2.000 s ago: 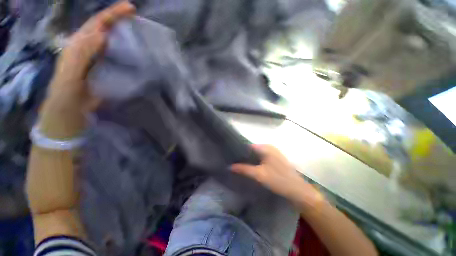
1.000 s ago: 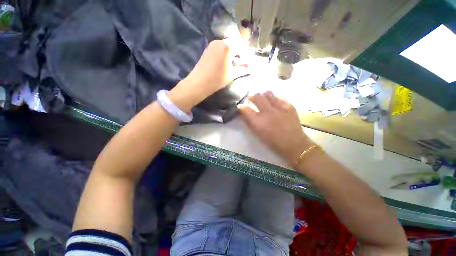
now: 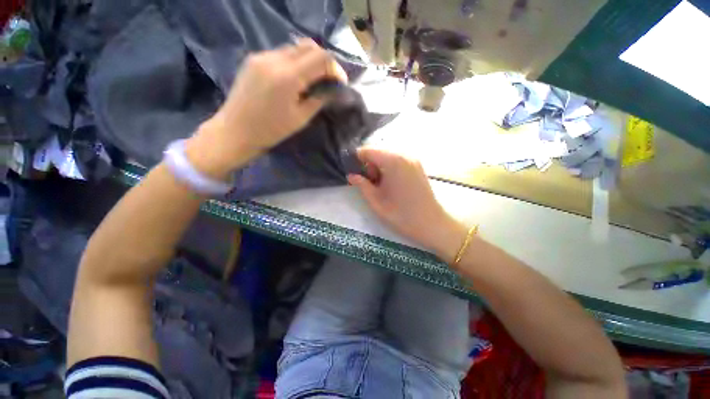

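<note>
A large dark grey garment panel (image 3: pixel 265 167) lies bunched left of the needle, its near part raised between my hands. My left hand (image 3: pixel 276 93) grips a fold of it, left of the machine's foot. My right hand (image 3: pixel 401 191) pinches its edge between thumb and fingers, just in front of the lit needle area. The sewing machine head (image 3: pixel 483 39) stands at the top; glare hides the presser foot and needle detail. Small pale grey-blue cut pieces (image 3: pixel 557 128) lie in a loose pile right of the needle.
The white table (image 3: pixel 514 234) has a green front edge (image 3: pixel 366 248). Snips (image 3: pixel 669 274) lie at the far right. A yellow label (image 3: pixel 639 140) and pale tape strip (image 3: pixel 599 210) are beside the small pieces. Dark cloth (image 3: pixel 195 312) hangs below the table, left of my lap.
Since one second ago, my left hand has moved left away from the needle, lifting a cloth fold. My right hand has shifted slightly left, still pinching cloth. Earlier, the panel was held up over my lap.
</note>
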